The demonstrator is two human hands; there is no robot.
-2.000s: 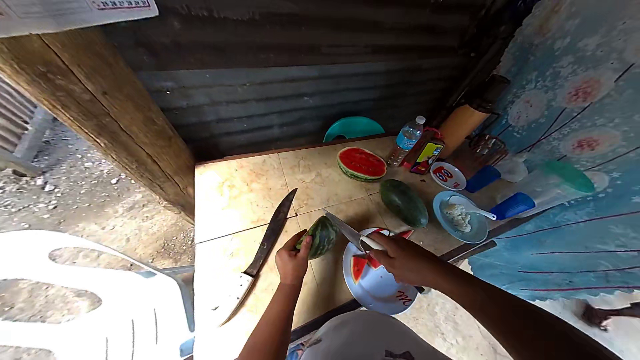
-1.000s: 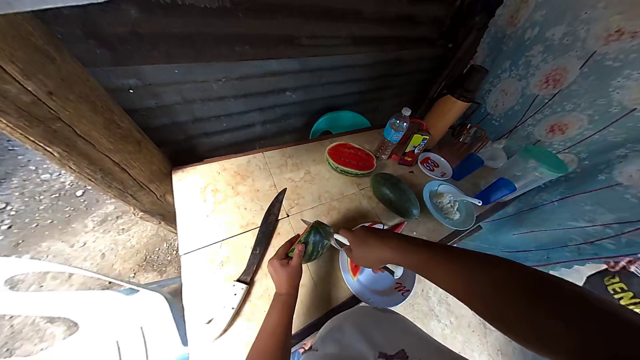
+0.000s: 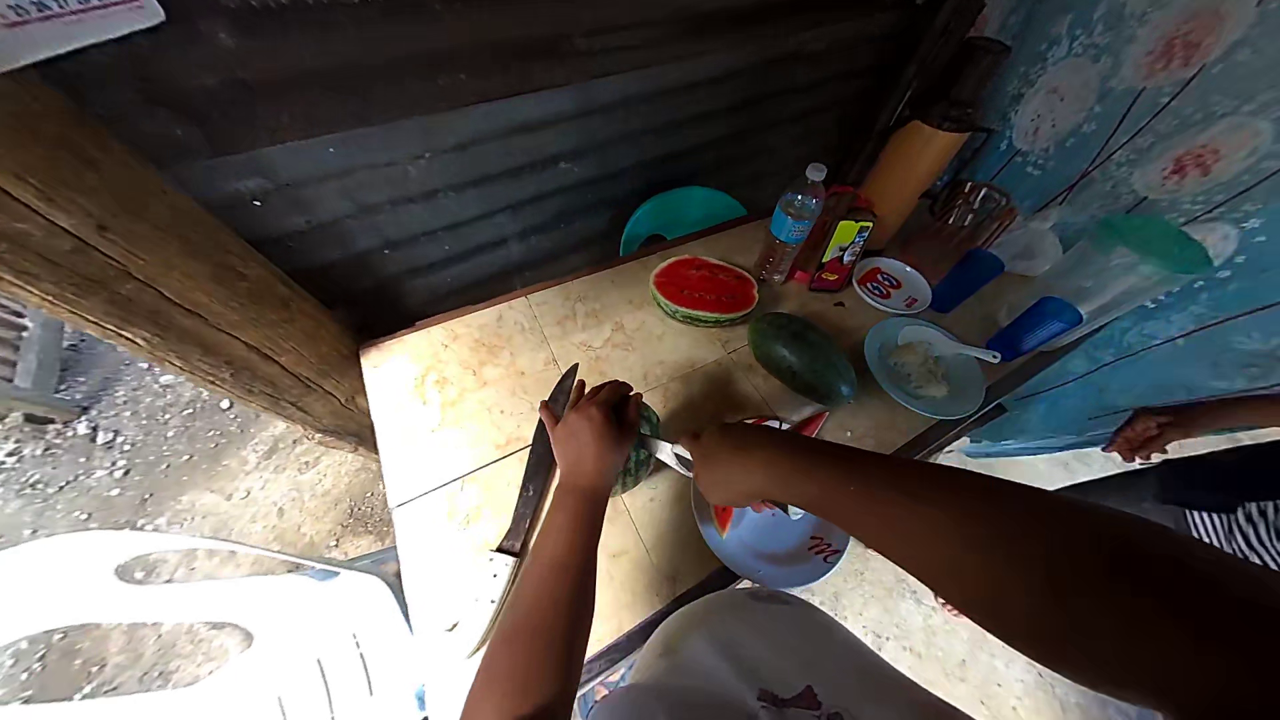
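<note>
My left hand grips the upper left of a watermelon piece with striped green rind, over the tiled table. My right hand holds a knife whose visible part meets the rind; its tip is hidden. Below my right hand a white plate carries red watermelon slices, partly covered by the hand. A large knife with a dark blade and pale handle lies left of my left hand. Farther back are a cut watermelon half, red face up, and a whole dark green watermelon.
A bowl of pale food with a white spoon, a small bowl, a plastic bottle and blue cups stand at the right. A white plastic chair is at lower left. Another person's hand shows at right.
My left hand has moved from the near left side of the piece to over its upper left. Another person's arm and hand have come into view at the right.
</note>
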